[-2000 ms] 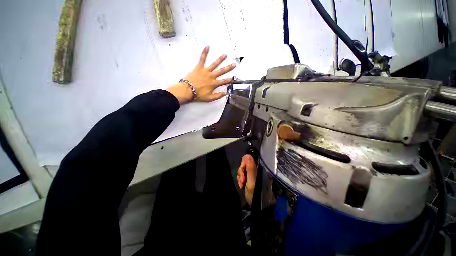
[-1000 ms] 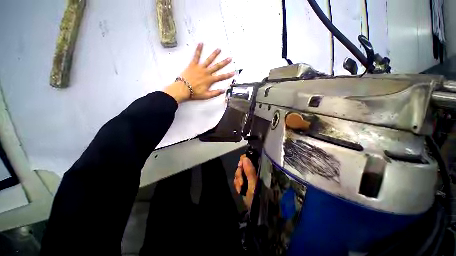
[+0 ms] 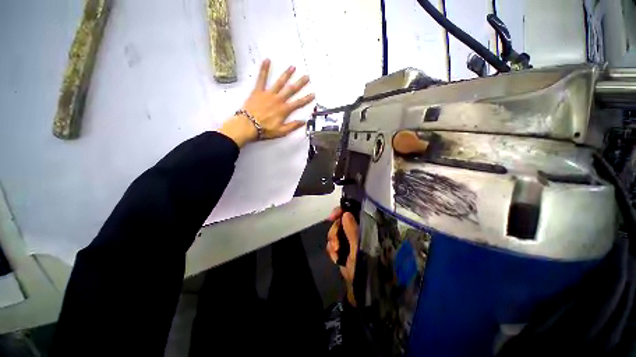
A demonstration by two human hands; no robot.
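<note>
The cutting machine (image 3: 488, 188), with a worn silver and blue motor body, fills the right side. Its front and dark base plate (image 3: 317, 173) are at the edge of the white paper marker (image 3: 160, 139). My left hand (image 3: 272, 108) lies flat on the paper with fingers spread, its fingertips just left of the machine's front. My right hand (image 3: 343, 247) is partly hidden by the motor body and is closed around the black cutter handle (image 3: 350, 203) below it. The blade itself cannot be made out.
Two brownish-gold metal weights lie on the paper, one at the far left (image 3: 82, 68) and one nearer the middle (image 3: 222, 42). A black cable (image 3: 460, 35) runs over the table at the upper right. The pale table edge (image 3: 258, 244) is in front of me.
The weights and paper have shifted slightly left and down in view. The machine's front and my left hand remain close together, now a little farther left in view. My right hand keeps its hold on the handle.
</note>
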